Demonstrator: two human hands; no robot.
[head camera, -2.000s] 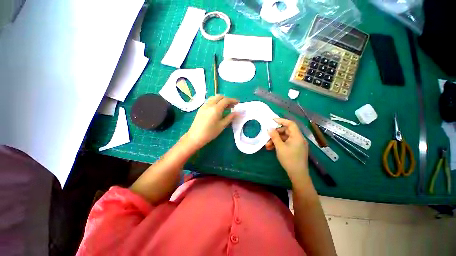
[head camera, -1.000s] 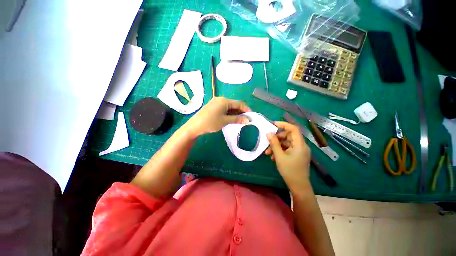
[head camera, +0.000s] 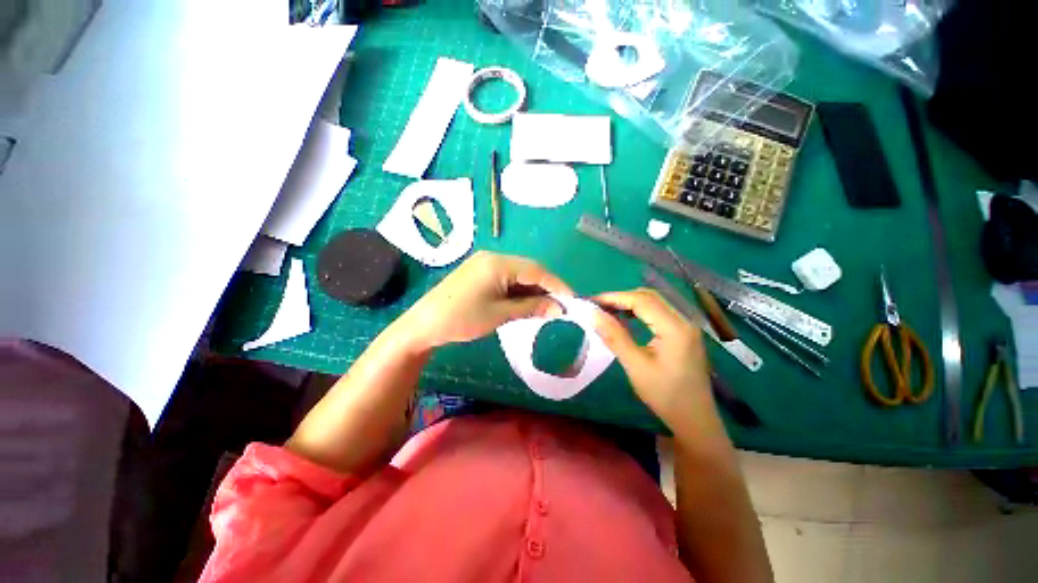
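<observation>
A white card pattern piece (head camera: 543, 382) with a large oval hole is held between my two hands, over the front part of the green cutting mat. My left hand (head camera: 492, 298) pinches its upper edge. My right hand (head camera: 657, 342) holds its upper right edge, with the fingertips close to those of my left hand. The fingers hide part of the upper edge. The green mat shows through the hole.
A dark round weight (head camera: 360, 268), marked pattern piece (head camera: 396, 226), pencil (head camera: 495, 196) and oval card (head camera: 540, 185) lie beyond my left hand. Steel rulers (head camera: 785, 315), an awl (head camera: 717, 313), scissors (head camera: 897, 362) and a calculator (head camera: 728, 171) lie to the right.
The pattern piece has moved nearer my body and turned. My right hand has shifted from its right side to the upper edge, close to my left hand. The view has shifted slightly.
</observation>
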